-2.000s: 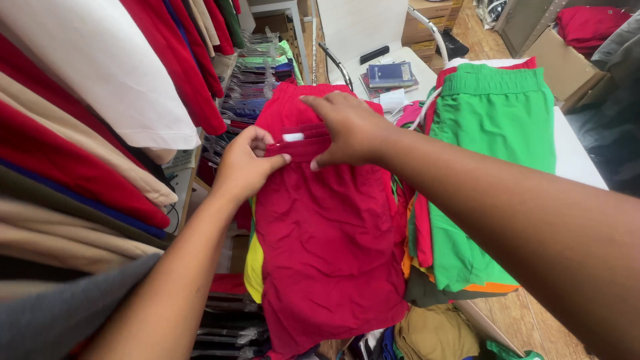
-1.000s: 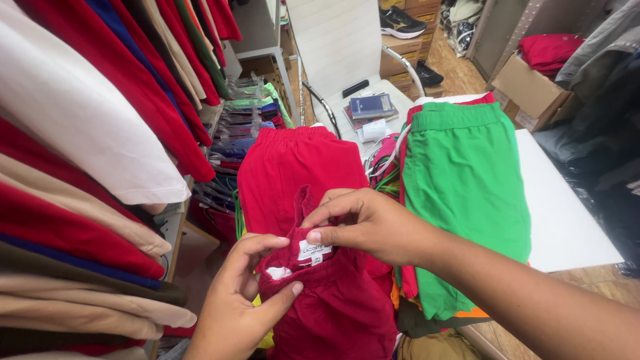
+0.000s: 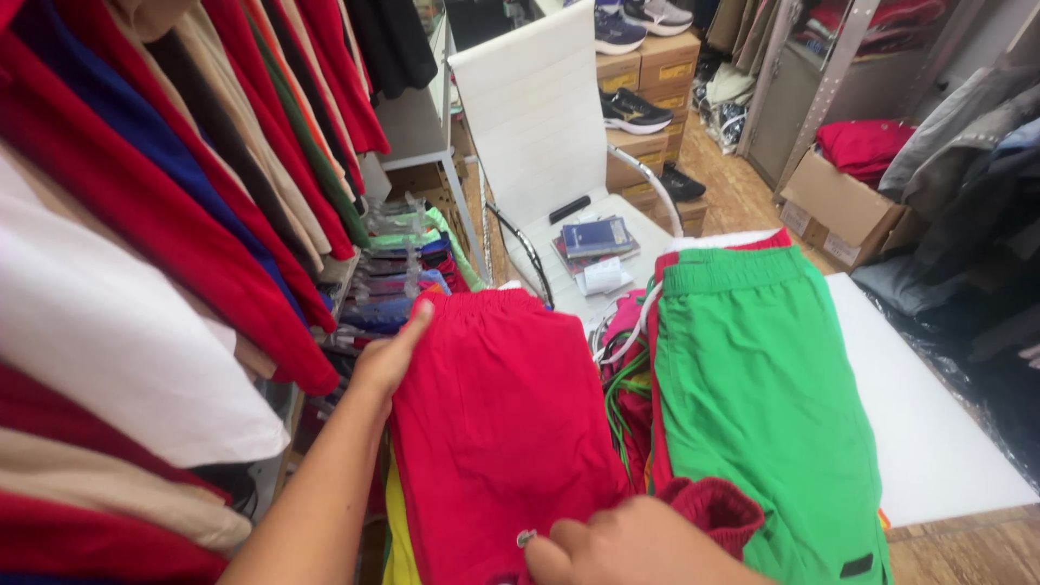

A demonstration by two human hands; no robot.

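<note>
Bright red shorts with an elastic waistband lie on top of a stack, with yellow cloth under their left edge. My left hand holds the left corner of their waistband, thumb on top. Low in the view, my right hand is curled around dark red cloth, whose gathered elastic waistband sticks out to its right. Part of that garment is hidden by the hand and the frame edge. Green shorts top a second stack to the right, with red and white cloth beneath and a white drawstring beside them.
Clothes hang along the left, a white garment nearest. Clear hangers sit behind the red stack. Beyond stands a white chair with a blue booklet on its seat. Shoe boxes and an open carton stand farther back.
The dark red garment, held in both hands over the red shorts one second ago, is now low at the right in my right hand. My left hand has moved to the red shorts' waistband. The view has shifted.
</note>
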